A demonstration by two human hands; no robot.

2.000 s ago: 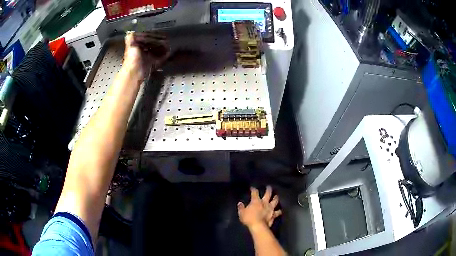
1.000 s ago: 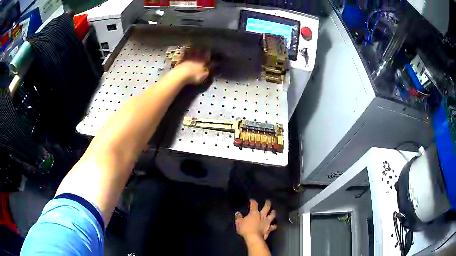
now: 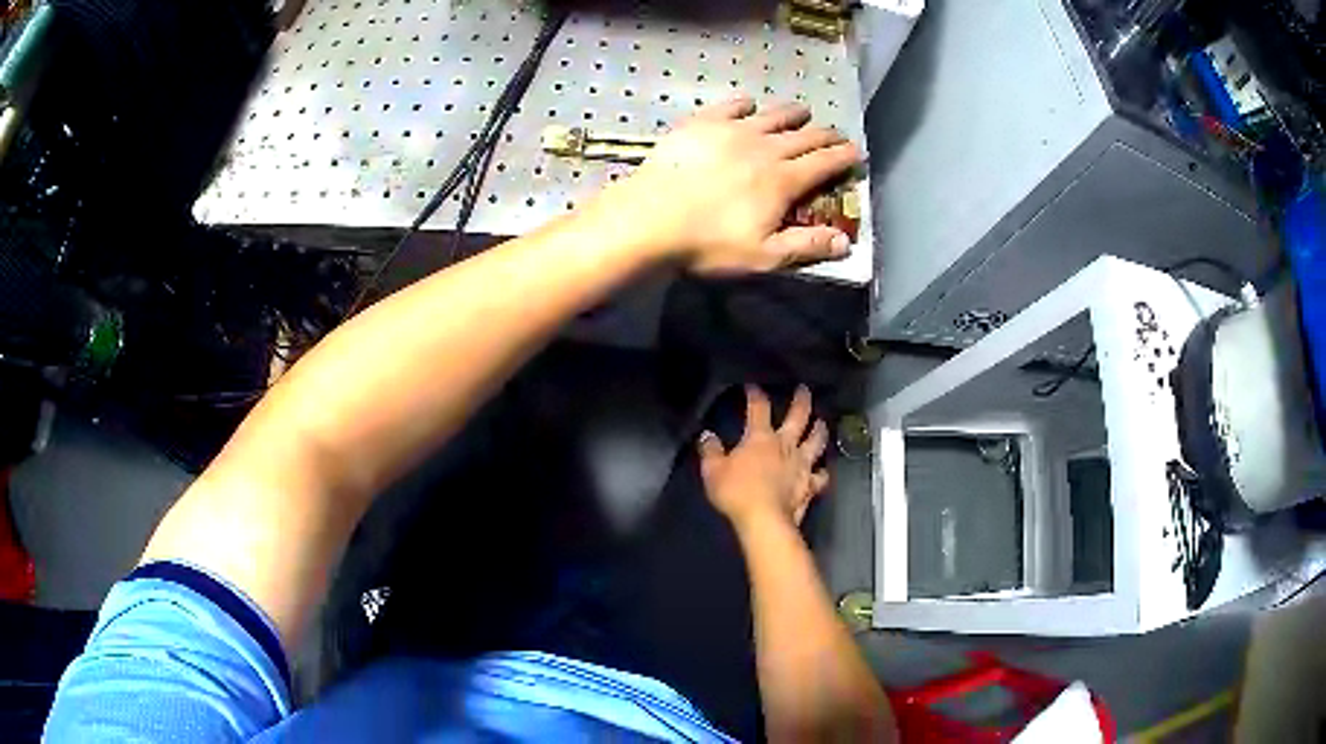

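Note:
The brass-coloured loading fixture [image 3: 826, 212] lies at the right front of the perforated table, with its long handle [image 3: 596, 144] pointing left. My left hand [image 3: 749, 189] is over the fixture block, palm down, fingers spread on the far side and thumb along the near side. It covers most of the block, so a firm grip cannot be told. My right hand [image 3: 762, 462] is low over my dark-clothed leg, fingers apart, holding nothing. Thin black cables [image 3: 487, 143] run across the table left of the handle and over its front edge.
The perforated tabletop [image 3: 349, 102] fills the upper left. Part of the stacked fixtures [image 3: 817, 18] shows at the top edge. Dark cable bundles [image 3: 131, 131] hang at the left. A grey cabinet [image 3: 989, 160] and a white open-frame stand [image 3: 1003, 611] are at the right. A red object [image 3: 1003, 705] is at the bottom.
My left hand has come from the back of the table to the fixture at the front right. Black cables now show across the table. The view has tilted down; my right hand stays low, fingers spread.

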